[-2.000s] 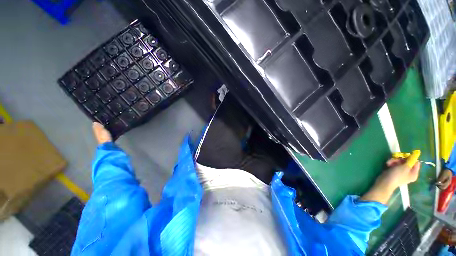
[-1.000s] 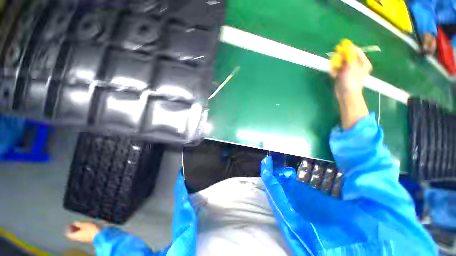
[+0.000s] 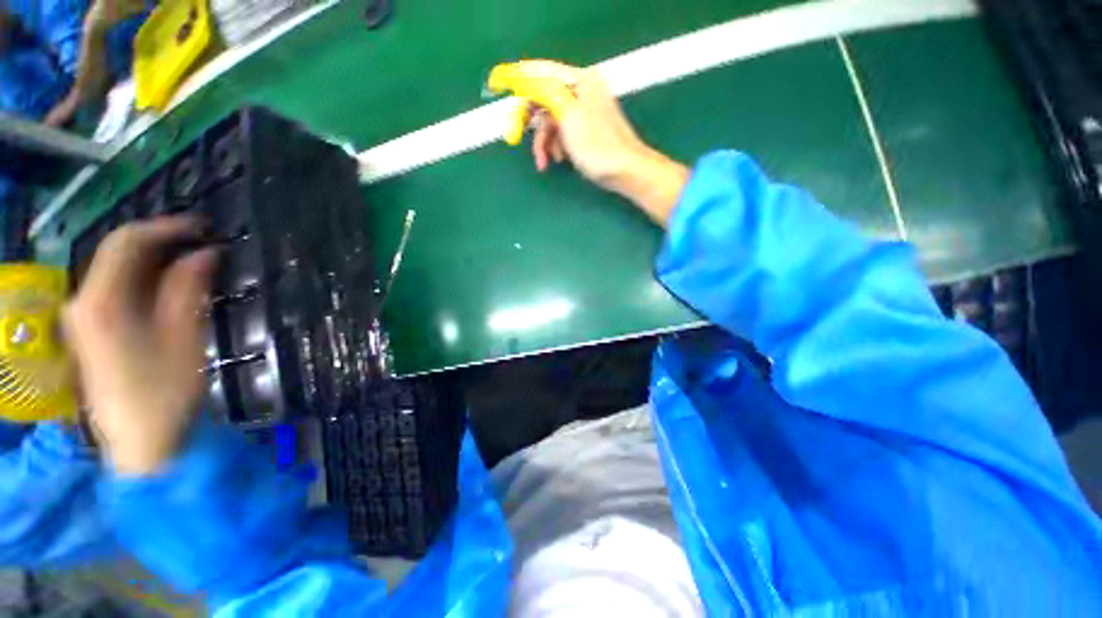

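Note:
My right hand point(image 3: 595, 130) is closed around a yellow hand tool point(image 3: 539, 85) above the white rail. My left hand point(image 3: 143, 326) is blurred and raised over the tall stack of black parts trays point(image 3: 317, 254); its fingers are bent and apart, and whether it touches a tray or a part cannot be told. Some tray pockets show dark round shapes. A thin pale needle or wire point(image 3: 400, 251) lies on the green bench point(image 3: 544, 260) beside the stack.
The white rail point(image 3: 725, 46) crosses the green surface. A lower black tray stack point(image 3: 384, 465) stands beside the bench. More black trays point(image 3: 1045, 97) are at the right. A yellow fan point(image 3: 30, 342) is at the left, a yellow tray point(image 3: 169, 51) and another person's arm point(image 3: 94, 54) at upper left.
My left hand has risen from low beside the lower stack to the tall stack. The view has swung left. The yellow tool stays in my right hand.

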